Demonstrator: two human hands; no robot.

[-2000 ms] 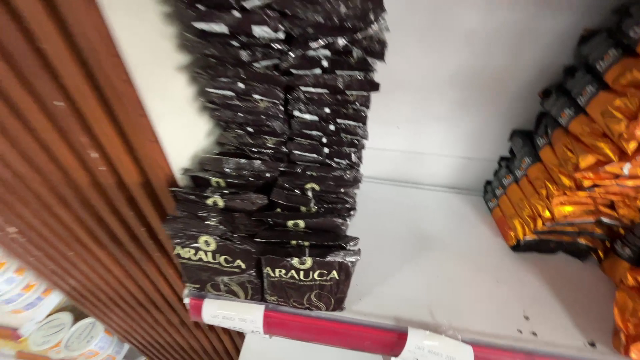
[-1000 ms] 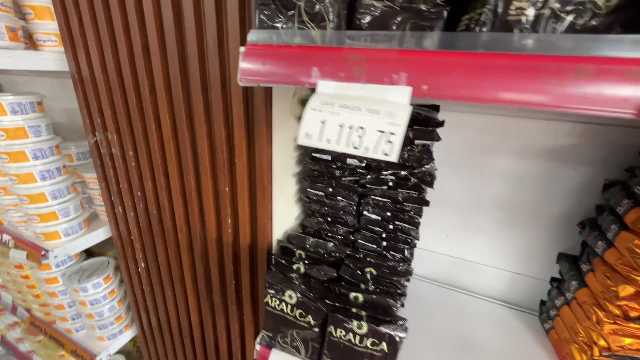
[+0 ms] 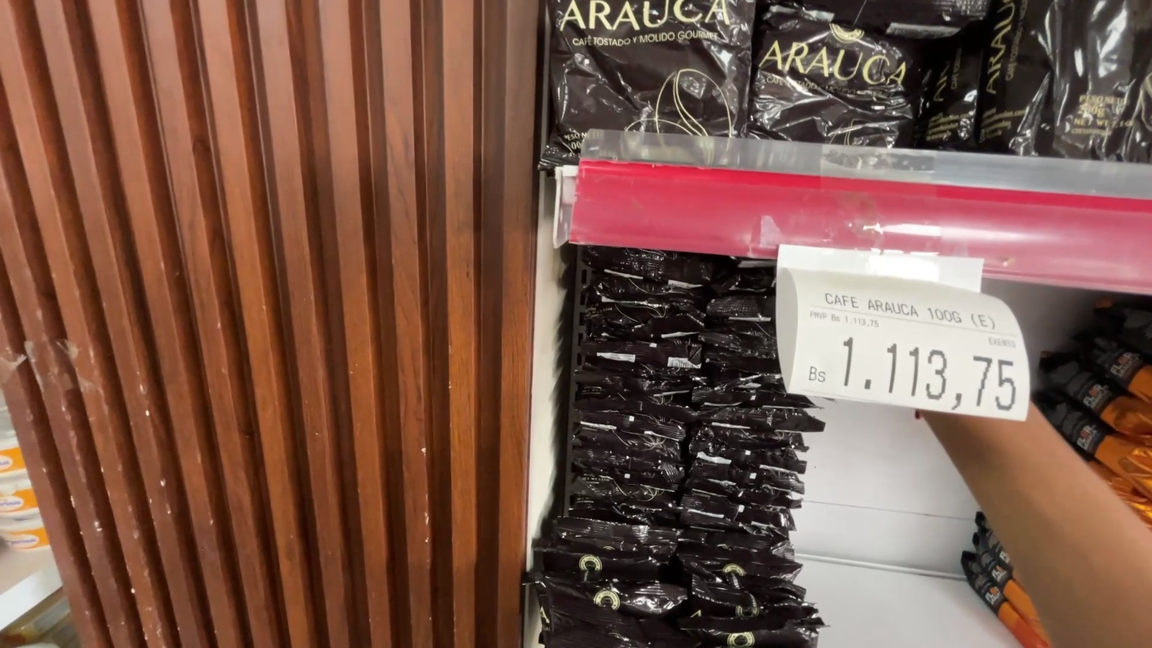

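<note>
From the lower right, my right forearm (image 3: 1035, 522) reaches up into the shelf bay. The right hand is hidden behind a curled white paper price tag (image 3: 904, 337), so its fingers and anything in them cannot be made out. Left of the tag, dark shiny coffee packets (image 3: 630, 432) lie in two tall stacks side by side. Larger dark coffee bags (image 3: 648, 63) stand upright on the shelf above. My left hand is out of view.
A red shelf edge strip (image 3: 684, 202) with a clear plastic lip crosses above the stacks. A ribbed brown panel (image 3: 297, 324) borders the bay at left. Orange and black packets (image 3: 1107, 414) sit at right. White and orange tubs (image 3: 20, 495) show at far left.
My right forearm has come into view from the lower right, with its hand behind the price tag. The view has moved closer to the shelf edge.
</note>
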